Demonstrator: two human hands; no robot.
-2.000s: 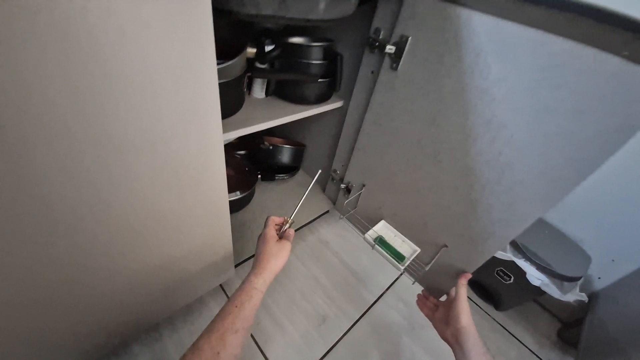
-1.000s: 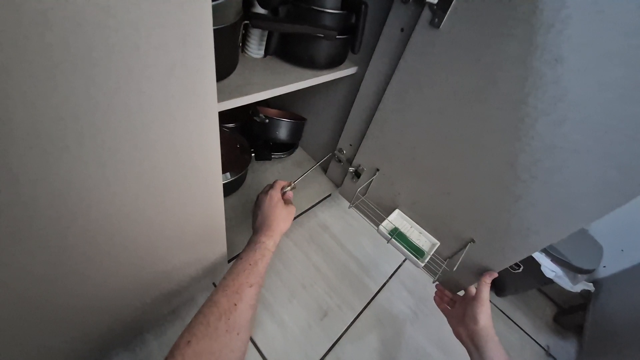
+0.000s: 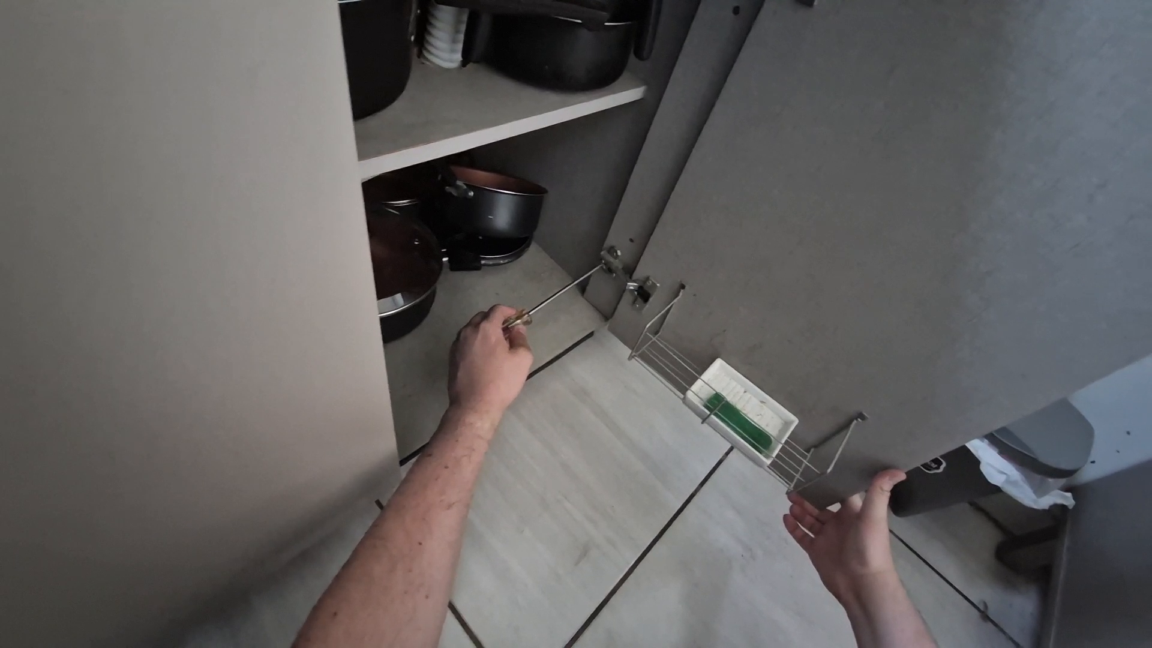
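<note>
My left hand [image 3: 490, 360] is closed around the handle of a screwdriver [image 3: 565, 290]. The metal shaft points up and right, its tip at the lower cabinet hinge [image 3: 614, 261] on the side panel. Whether the tip sits in a screw, I cannot tell. Beside that is the hinge's cup part [image 3: 643, 290] on the grey cabinet door [image 3: 864, 234]. At the door's bottom corner, my right hand [image 3: 850, 540] supports the edge with spread fingers, thumb on one side. A wire rack [image 3: 670, 362] on the door holds a white tray [image 3: 781, 421] with a green item [image 3: 740, 423].
Dark pots [image 3: 495, 202] with lids and pans stand on the cabinet floor, and more pots [image 3: 558, 49] on the shelf [image 3: 504, 126] above. A grey bin [image 3: 1044, 436] with a white liner stands behind the door at right. Pale floor tiles [image 3: 576, 504] lie below.
The screwdriver tip has moved from open space in front of the cabinet to the lower hinge. My right hand has come onto the door's bottom corner. The view has moved closer.
</note>
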